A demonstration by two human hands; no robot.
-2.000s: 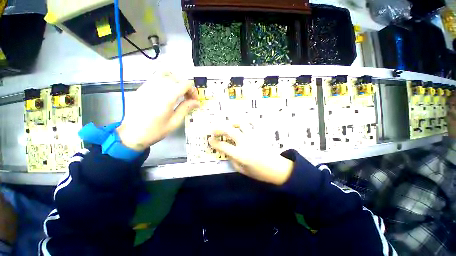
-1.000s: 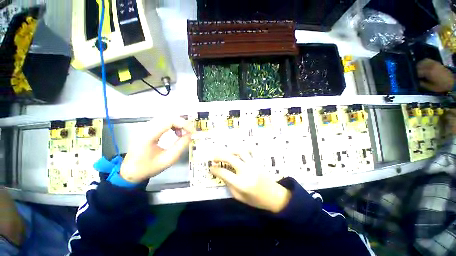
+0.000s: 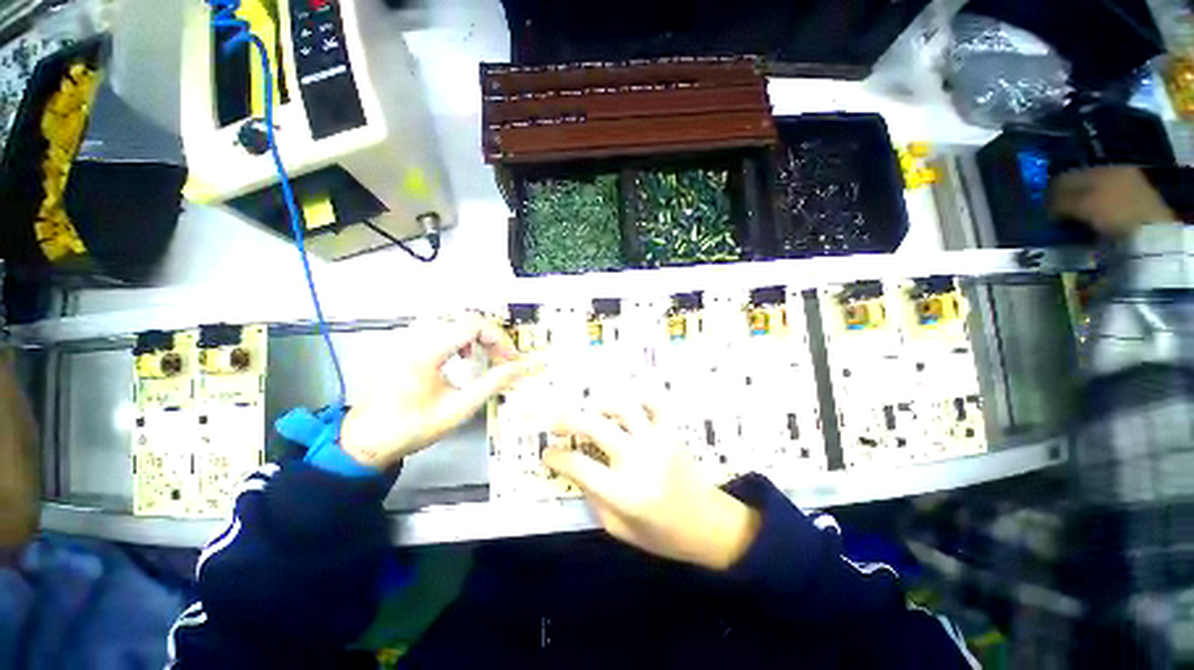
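Observation:
Cream printed circuit boards (image 3: pixel 753 380) lie side by side in the silver line rail, washed out white in the middle. My left hand (image 3: pixel 426 393), with a blue wrist strap (image 3: pixel 314 435), is over the left edge of the middle boards. Its thumb and index fingertips are close together; whether they hold a part is too bright to tell. My right hand (image 3: pixel 655 487) is low over the same boards, its fingers curled. Small dark parts (image 3: pixel 589 449) show between its thumb and fingers; I cannot tell whether they are held or on the board.
Behind the rail (image 3: pixel 452 525) are bins of green (image 3: pixel 572 223), green-yellow (image 3: pixel 687 216) and dark components (image 3: pixel 821 196), with brown strips (image 3: pixel 629 111). A beige machine (image 3: pixel 314 144) stands left, the blue cord (image 3: pixel 299 236) before it. Another person's hand (image 3: pixel 1113 199) and checked sleeve are at right.
The view has tilted, bringing more of the bench into sight. My left fingertips have shifted slightly right over the board. The other person's arm has reached further in at the right bin.

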